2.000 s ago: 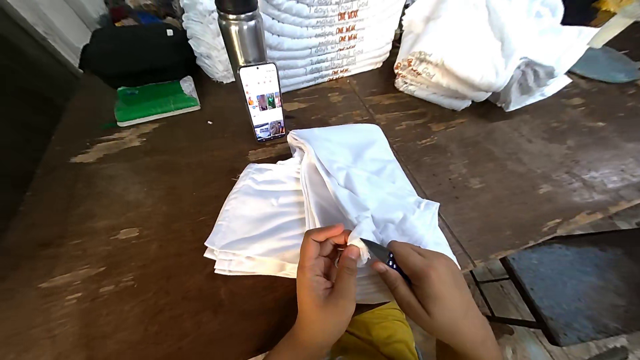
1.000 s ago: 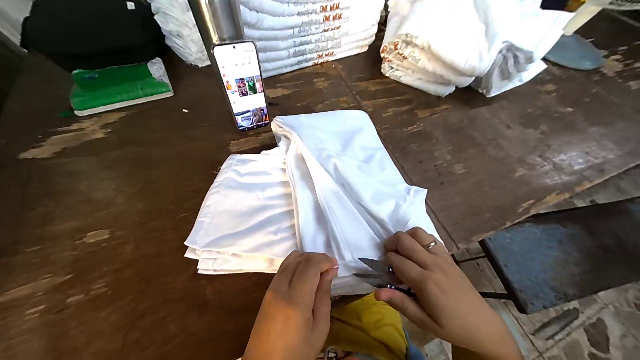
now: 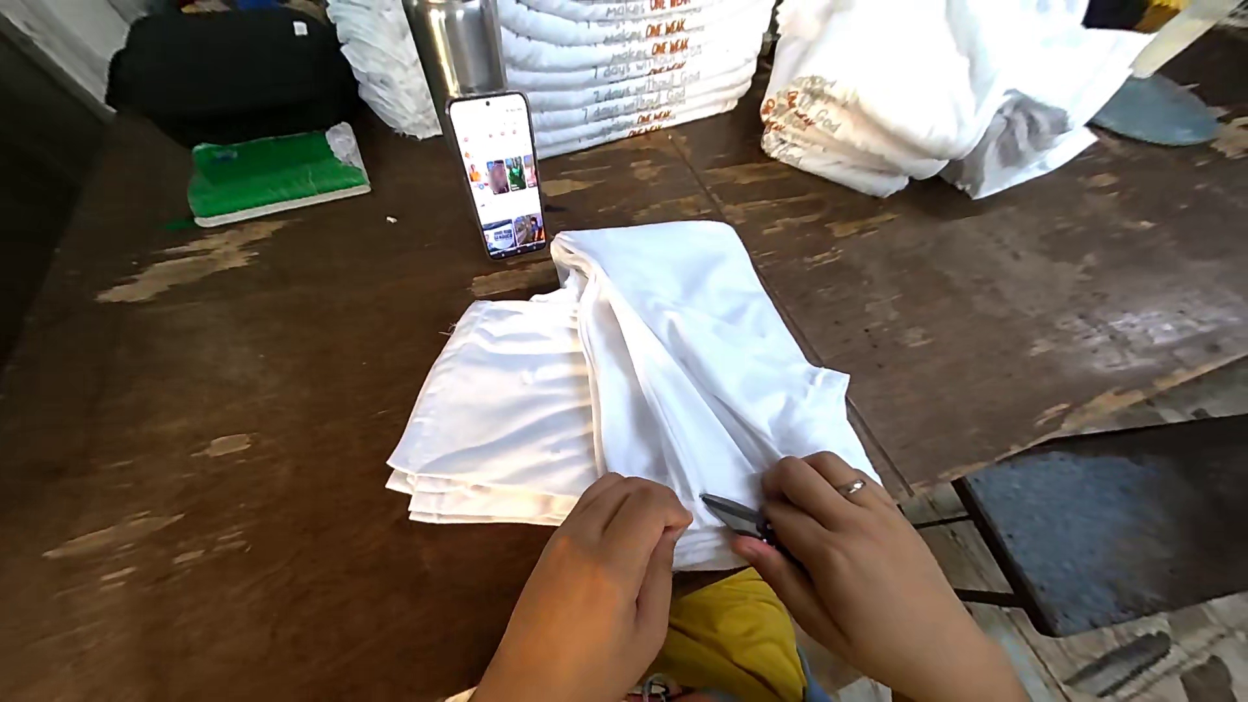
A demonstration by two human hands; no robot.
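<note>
White folded cloth garments point(image 3: 682, 341) lie in a loose pile on the worn brown wooden table point(image 3: 292, 409). At the pile's near edge, my left hand point(image 3: 614, 575) has its fingers closed, with the white fabric pinched at the fingertips. Just right of it, my right hand point(image 3: 848, 556) wears a ring and grips small dark-handled scissors point(image 3: 736, 515), whose blades look closed and point left over the cloth. The handles are mostly hidden by my fingers.
Behind the pile, a phone point(image 3: 499, 175) leans upright against a steel bottle point(image 3: 456, 49). Stacked printed white shirts point(image 3: 634, 68) and a white cloth heap point(image 3: 877, 88) stand farther back. A green book point(image 3: 278, 175) and black bag point(image 3: 234, 73) are left; a dark bench point(image 3: 1121, 517) is right.
The scissor blades, apart one second ago, are now together. Two seconds ago both hands met at a raised bit of fabric; they are now lower and slightly apart.
</note>
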